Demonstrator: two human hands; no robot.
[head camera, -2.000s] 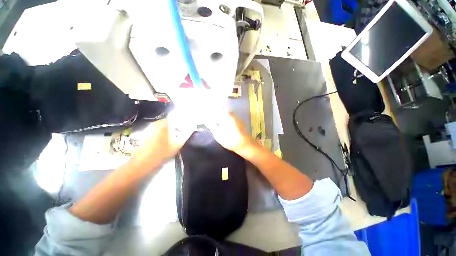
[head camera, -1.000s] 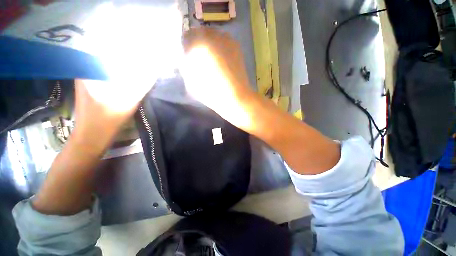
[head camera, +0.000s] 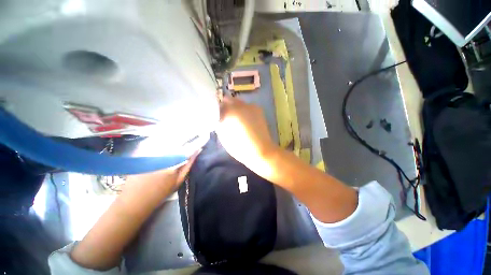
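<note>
A black bag panel (head camera: 231, 215) with a pale tag lies in front of me, a zipper line along its left edge. Its narrow top end runs up to the needle area of the white sewing machine head (head camera: 156, 32), lost in glare. My left hand (head camera: 183, 171) holds the panel's upper left edge, its fingers partly hidden by the head and blue hose (head camera: 97, 161). My right hand (head camera: 242, 129) is at the upper right edge, its fingertips reaching up beside the head. Glare washes it out, so its grip is unclear.
Right of the needle area is a template with yellow tape (head camera: 285, 107) and a small pink frame (head camera: 244, 80). A black cable (head camera: 347, 115) curves on the grey plate (head camera: 344, 64). A black bag (head camera: 457, 156) lies at right, above a blue bin (head camera: 457, 250). Dark fabric is at left.
The view has shifted since one second ago; the panel appears lower and more of the machine head shows. Both hands stay near the panel's top end, the right fingers now extended upward.
</note>
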